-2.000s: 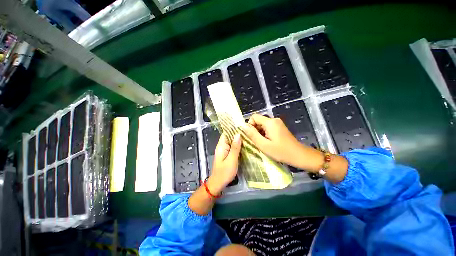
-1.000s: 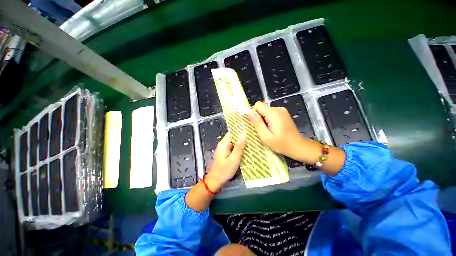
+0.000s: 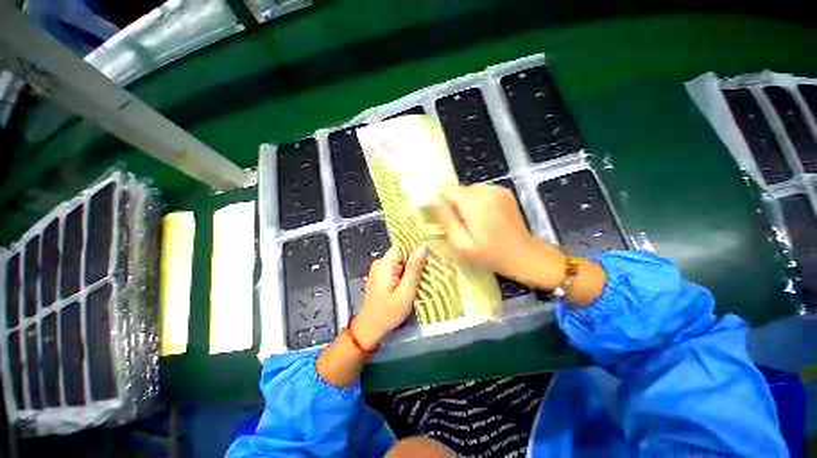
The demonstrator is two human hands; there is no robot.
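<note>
A yellow adhesive sheet with rows of dark diagonal marks lies tilted above a blister tray of black socket covers. A paler, plain strip runs along the sheet's upper and right part. My left hand holds the sheet's left edge, thumb on top. My right hand is on the sheet's right side, fingertips together and blurred against the pale part. Whether the right fingertips pinch a layer of the sheet is hard to tell. The sheet and hands hide several covers.
Two pale backing papers lie left of the tray on the green bench. Stacked filled trays stand at the far left. Another filled tray is at the right edge. A pale metal post crosses the upper left.
The sheet was flat with its marks showing across it; now a plain pale strip covers its upper and right part. My right hand has moved slightly and blurs. The view has shifted slightly.
</note>
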